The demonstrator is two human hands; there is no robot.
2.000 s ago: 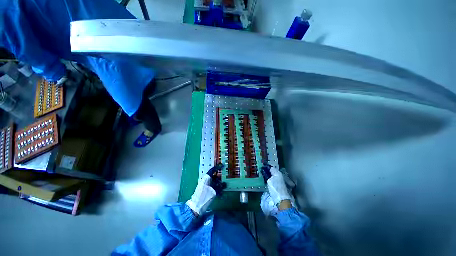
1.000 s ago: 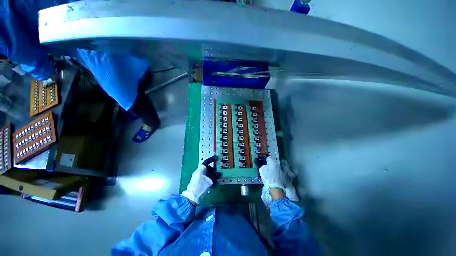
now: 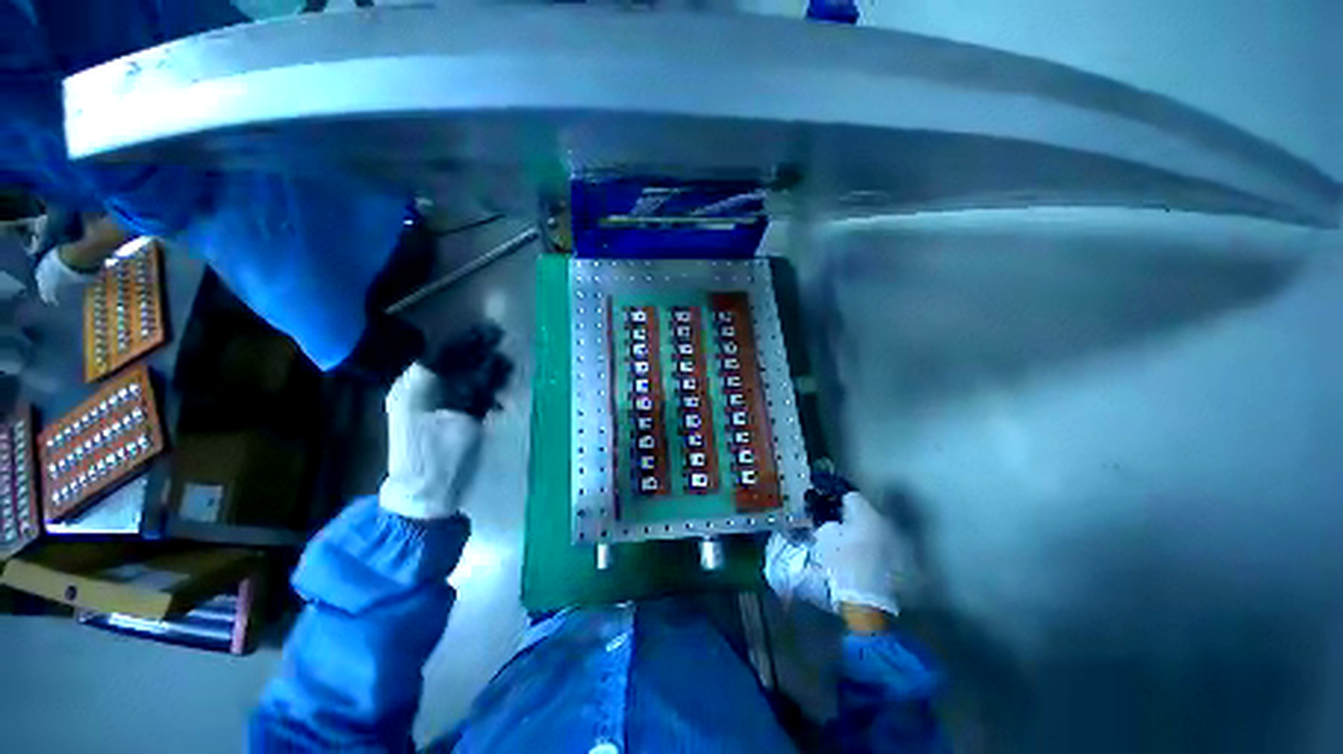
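A carrier tray [image 3: 754, 420] with three rows of small pale-and-dark parts lies on the silver locating plate [image 3: 591, 442], which has many small holes. The raised stencil frame [image 3: 663, 67] spans the top of the view, edge-on. My left hand [image 3: 442, 413], in a white glove with dark fingertips, is off the tray, in the air left of the plate; its fingers are blurred, and I see nothing in them. My right hand [image 3: 854, 545], gloved the same way, is at the plate's lower right corner; whether it holds something cannot be told.
A blue printer part [image 3: 670, 236] stands behind the plate, on a green base [image 3: 552, 560]. At left, more orange trays [image 3: 103, 442] lie on a dark table above a carton [image 3: 140, 582]. A person in a blue smock [image 3: 287, 251] stands there, one gloved hand beside a tray.
My left hand has left the tray and moved up and left. My right hand has moved off the tray to the right. The stencil frame's edge appears lower at left in the view.
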